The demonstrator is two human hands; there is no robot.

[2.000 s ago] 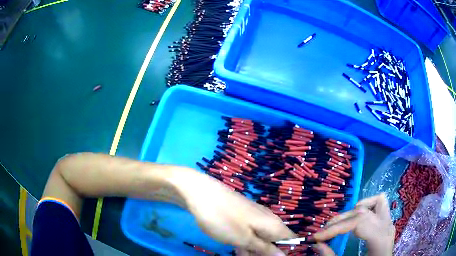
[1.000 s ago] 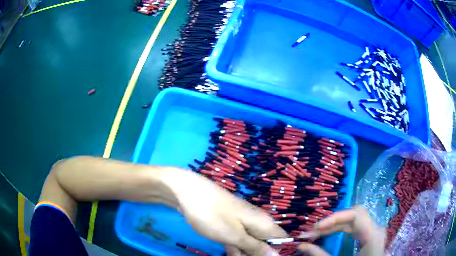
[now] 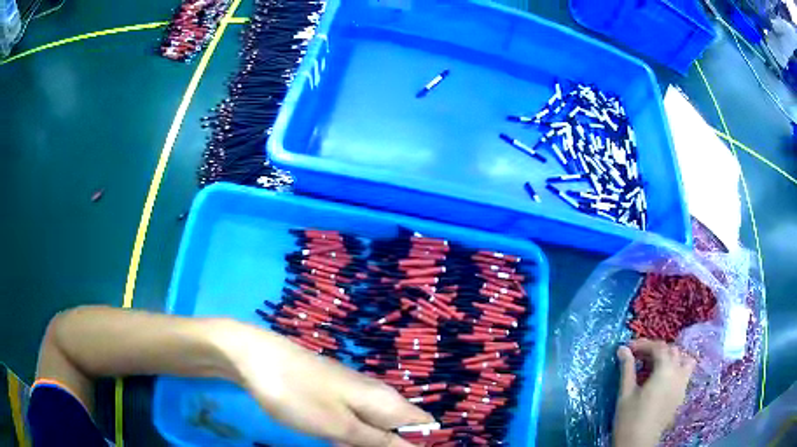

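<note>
My left hand is over the lower part of the light-blue tray and holds a black-and-white piece at its fingertips. The hand hides the parts beneath it. Rows of red-and-black assembled pieces lie overlapping in the tray. My right hand is at the open mouth of the clear plastic bag, its fingertips touching the red sleeves. Whether it grips one cannot be told.
A darker-blue tote beyond the tray holds a heap of black-and-white pieces. Black pieces and a red-and-black bundle lie left of it. A white sheet and deep blue bin are at right.
My right hand has left the left hand's fingertips and moved right into the bag. My left hand still holds a black-and-white piece. The whole view has shifted, with the trays now further left.
</note>
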